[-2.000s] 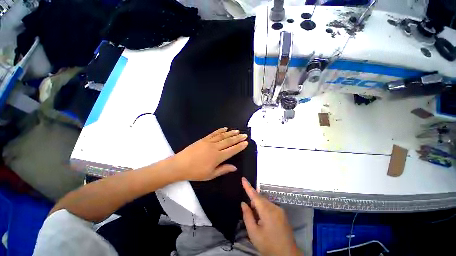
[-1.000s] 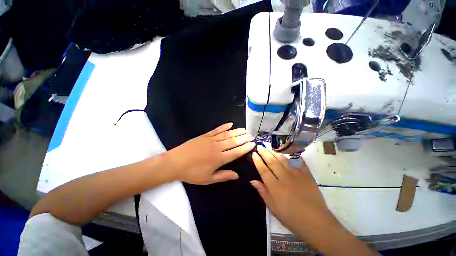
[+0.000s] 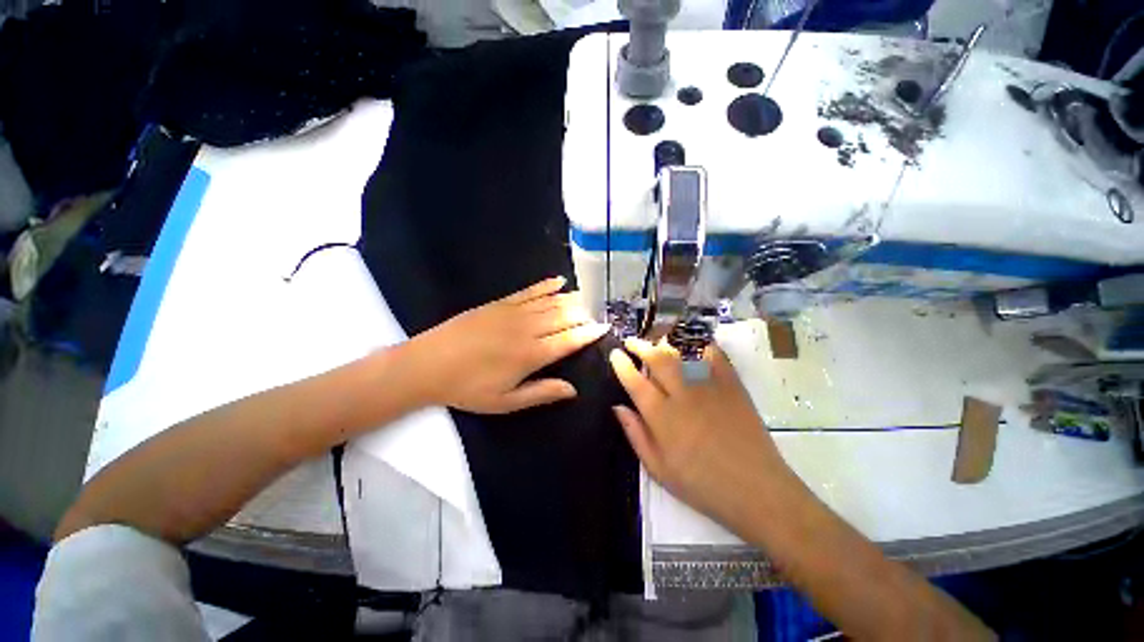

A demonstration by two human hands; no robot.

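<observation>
A large black garment panel (image 3: 464,201) lies along the left side of the white sewing machine head (image 3: 740,188) and hangs over the table's front edge. My left hand (image 3: 508,351) lies flat on the panel, fingers pointing to the presser foot (image 3: 621,320). My right hand (image 3: 684,420) is at the panel's right edge, its fingertips close in front of the foot. The exact finger contact there is too small to tell. A white cloth or pattern piece (image 3: 420,514) lies beside the panel and hangs over the front edge.
A black heap (image 3: 264,75) lies at the far left back. A measuring tape (image 3: 715,571) runs along the front edge. A brown tab (image 3: 783,339) and a tan piece (image 3: 975,439) lie right of the needle. Small tools (image 3: 1073,408) are at far right.
My right hand has moved from the panel near the front edge up to the presser foot. My left hand stays flat on the panel, now nearer the needle. The camera view has shifted.
</observation>
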